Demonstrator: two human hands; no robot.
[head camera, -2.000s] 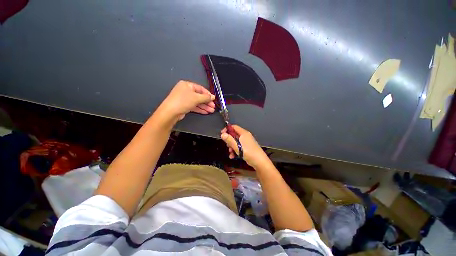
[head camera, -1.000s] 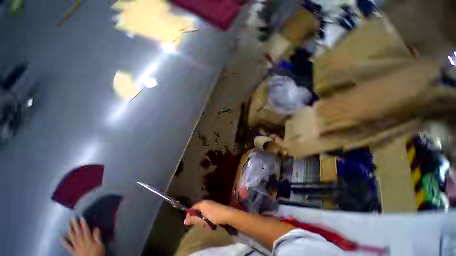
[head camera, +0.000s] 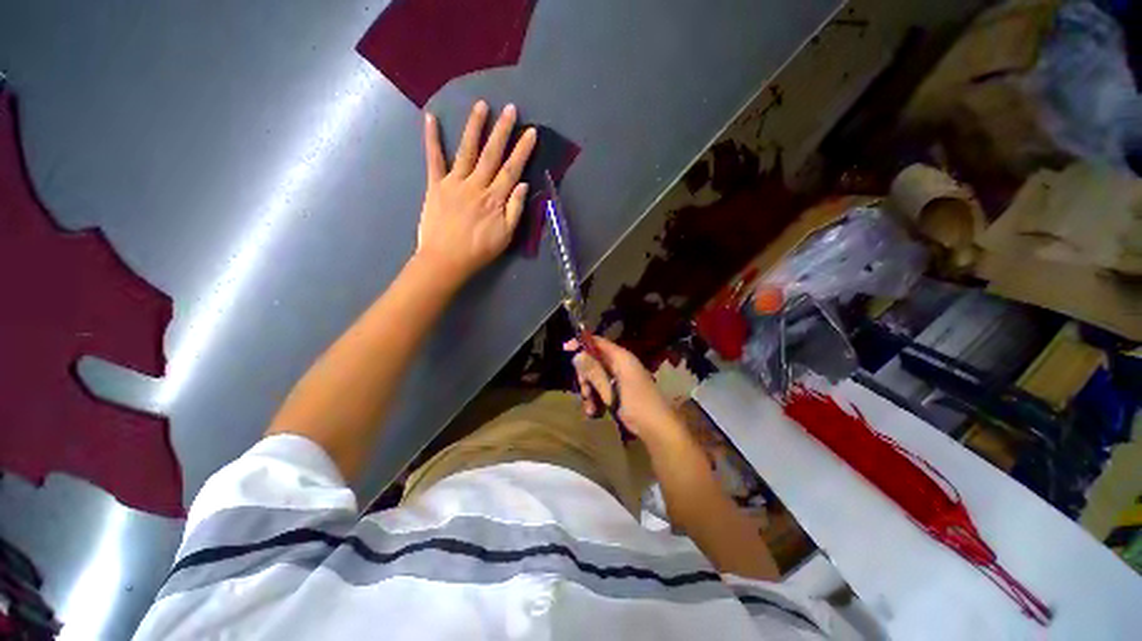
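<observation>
My left hand (head camera: 470, 200) lies flat with fingers spread on the black fan-shaped piece (head camera: 547, 150), covering most of it. A little maroon shows at that piece's edges. My right hand (head camera: 614, 382) grips the handles of the fabric shears (head camera: 566, 257). The long silver blades point up the table, close together, with the tip at the black piece's right part; whether they touch cloth I cannot tell. Another maroon cut piece (head camera: 453, 44) lies just beyond my left fingertips, cut off by the top edge.
Large maroon body panels (head camera: 75, 338) lie on the grey table (head camera: 301, 238) at left. The table's edge runs diagonally on the right. Beyond it are scraps, a clear plastic bag (head camera: 845, 269), cardboard (head camera: 1064, 238) and red strings (head camera: 895, 476) on a white surface.
The view has turned. My left hand, earlier pinching near the shears, then spread at the black piece, is now flat on it. The shears, away from the cloth a second ago, are back beside it.
</observation>
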